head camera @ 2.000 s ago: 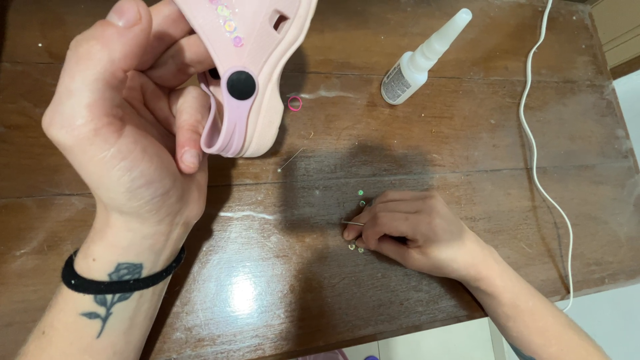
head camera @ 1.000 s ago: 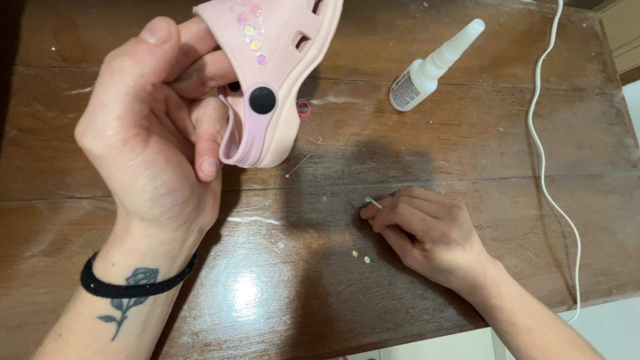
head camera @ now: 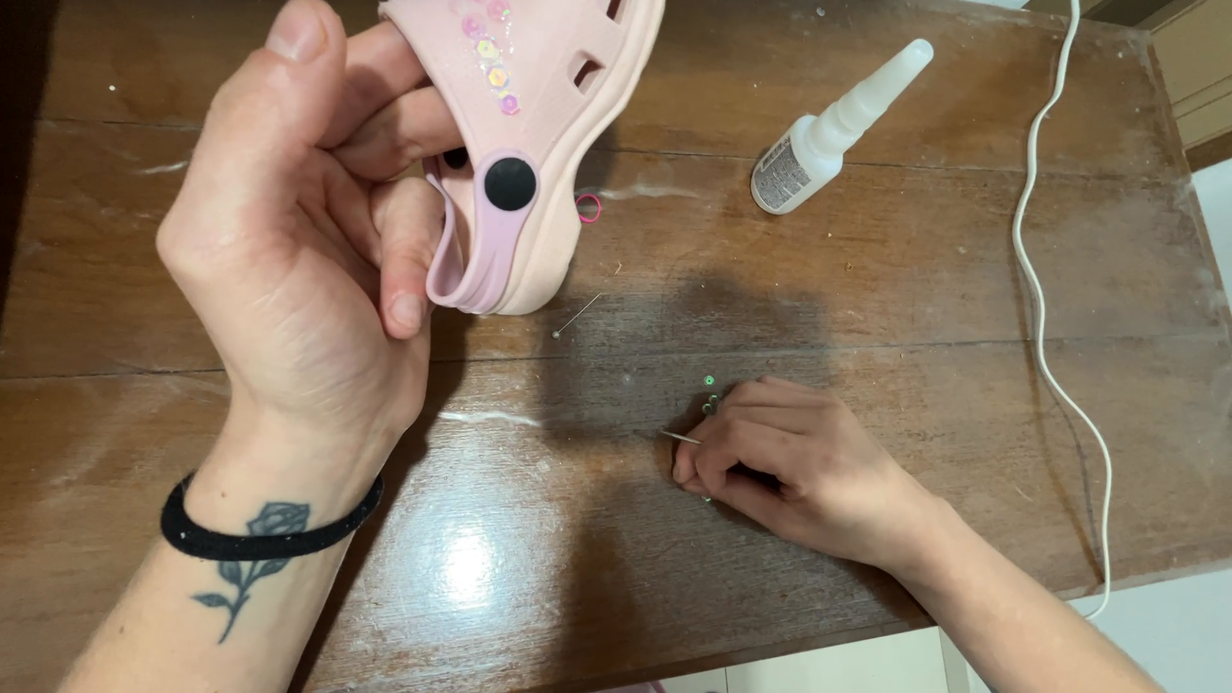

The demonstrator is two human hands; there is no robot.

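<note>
My left hand (head camera: 308,212) holds a pale pink foam clog (head camera: 539,115) from inside, above the wooden table. Pink and yellowish sequins (head camera: 497,77) run along the clog's upper, and a black rivet (head camera: 510,183) joins its lilac heel strap (head camera: 476,269). Low at the tabletop, my right hand (head camera: 789,462) pinches a thin metal pin (head camera: 680,436) between its fingertips, the point facing left. Small green sequins (head camera: 709,381) lie beside those fingers, some partly hidden by them. A straight pin (head camera: 577,316) with a round head rests on the wood below the clog.
A white glue bottle (head camera: 794,168) with a long nozzle cap stands beyond my right hand. Near the clog's sole lies a small pink ring (head camera: 589,208). A white cable (head camera: 1035,279) runs down the right side of the wooden table (head camera: 914,289).
One second ago a green sequin showed at my right fingertips, raised above the table; now the hand is lower, among the loose sequins. My left hand still holds the clog.
</note>
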